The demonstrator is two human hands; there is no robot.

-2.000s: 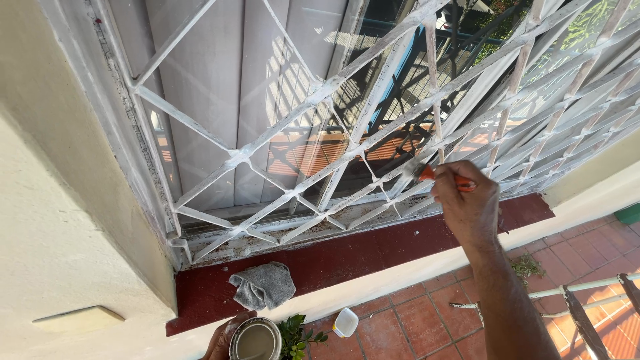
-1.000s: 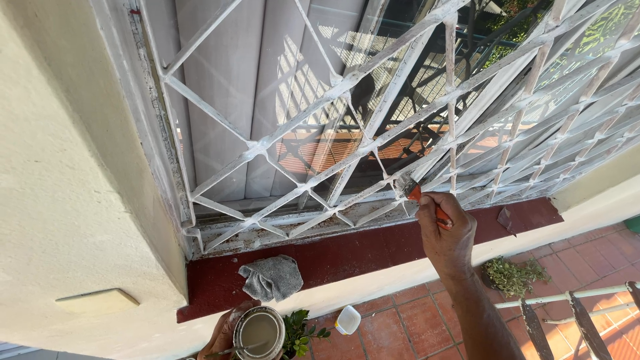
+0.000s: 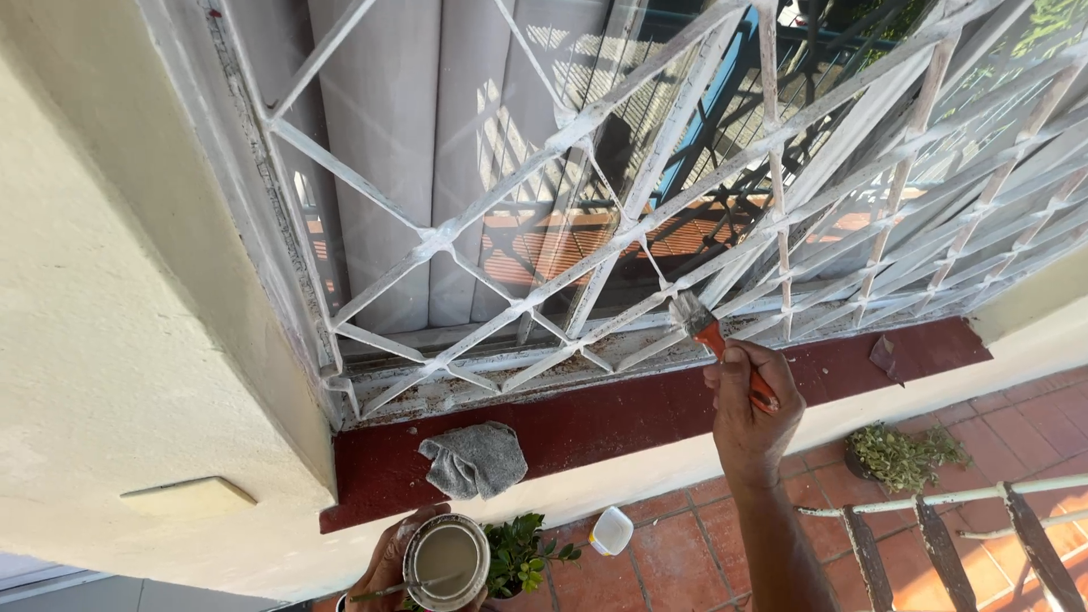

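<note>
My right hand [image 3: 752, 408] grips the orange handle of a paintbrush [image 3: 695, 319], its bristles against a bar of the white metal window grille [image 3: 625, 231]. White paint covers the bars unevenly. Low in the view, my left hand [image 3: 393, 552] holds an open can [image 3: 446, 561] with murky, pale liquid inside; a thin stick or wire lies across its rim. Between the can and the grille, a crumpled grey cloth [image 3: 476, 459] rests on the dark red window sill [image 3: 612, 425]. Glass and pale curtains show behind the bars.
A cream wall [image 3: 127, 297] borders the left side. On the tiled floor [image 3: 688, 544] below are a white plastic tub [image 3: 611, 531], a leafy potted plant [image 3: 518, 552] and another plant [image 3: 905, 455]. A worn metal frame with slats [image 3: 943, 544] stands lower right. A dark flake or scrap [image 3: 886, 359] lies on the sill.
My right hand has moved the brush a little to the left along the grille since the earliest frame. The left hand still holds the can beside the cloth.
</note>
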